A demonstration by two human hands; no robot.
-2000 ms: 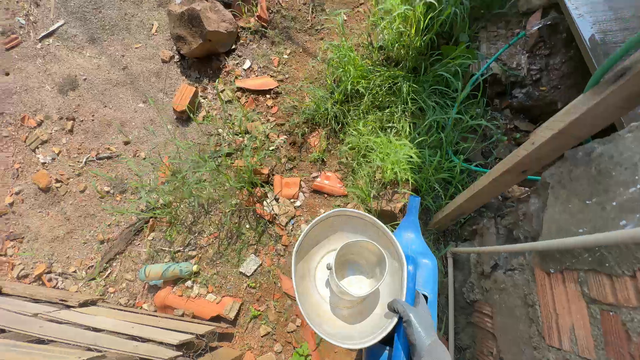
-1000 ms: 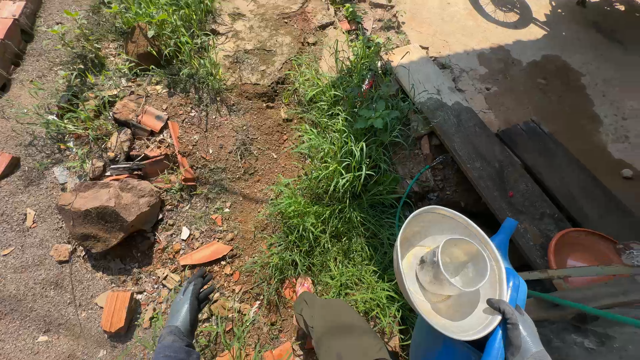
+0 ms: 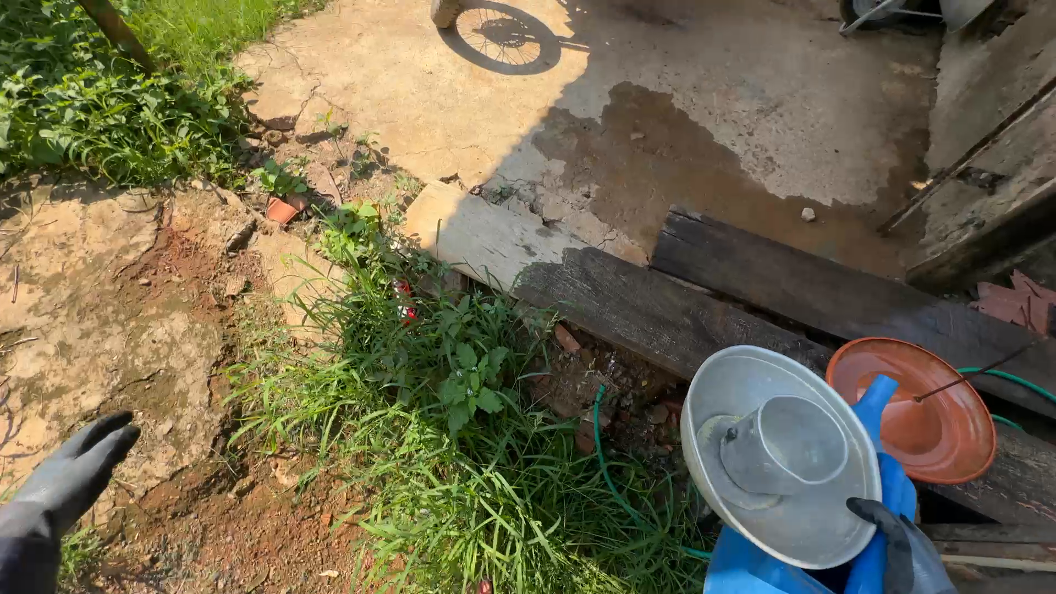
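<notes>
My right hand (image 3: 899, 540), in a grey and black glove, grips the rim of a metal basin (image 3: 718, 478) and a blue plastic watering can (image 3: 874, 495) beneath it at the lower right. Inside the tilted basin sits a metal cup (image 3: 784, 445). My left hand (image 3: 78, 470), gloved the same way, is held out over bare ground at the lower left, holding nothing, its fingers extended and the thumb apart.
Dark wooden planks (image 3: 627, 301) cross the right side, with an orange plastic basin (image 3: 916, 412) on them. A green hose (image 3: 610, 478) runs through the grass (image 3: 462, 495). Farther off are a wet concrete floor (image 3: 701, 165), the shadow of a spoked wheel and a wall (image 3: 990, 173).
The view has moved forward over the ground to the planks and concrete floor. My left hand, out of view two seconds ago, is now seen. My right hand still carries the basin, cup and watering can.
</notes>
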